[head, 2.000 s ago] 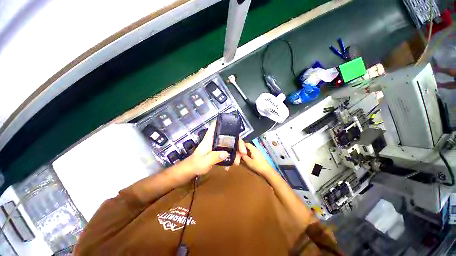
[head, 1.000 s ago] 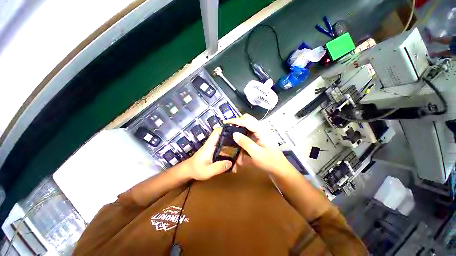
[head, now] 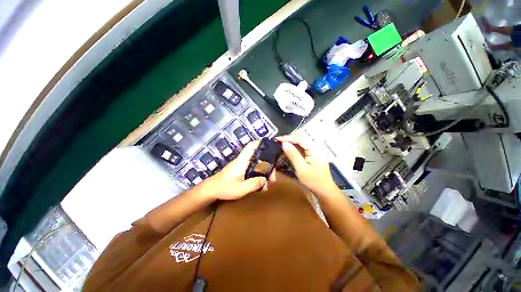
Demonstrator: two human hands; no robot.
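Note:
My left hand (head: 235,178) holds a black handheld device (head: 265,158) in front of my chest, its brownish window facing up. My right hand (head: 305,162) is at the device's upper right, with its fingers at the edge; a small dark shape shows under them, too unclear to name. The blister tray (head: 184,121) lies just beyond my hands, with black devices in several pockets of the near row and one at each end of the far row.
A white sheet (head: 117,197) lies left of the tray. A small white fan (head: 293,99), a rod (head: 252,82), blue plastic (head: 332,78) and a green box (head: 384,39) are beyond. The white machine (head: 457,63) stands at right, with a small black part (head: 359,164) on its bed. The green belt (head: 108,85) runs behind.
The device has turned and tilted between my hands. My right hand has come over it, then shifted to its upper right edge. The machine's arm and fixtures have changed position. The view has shifted.

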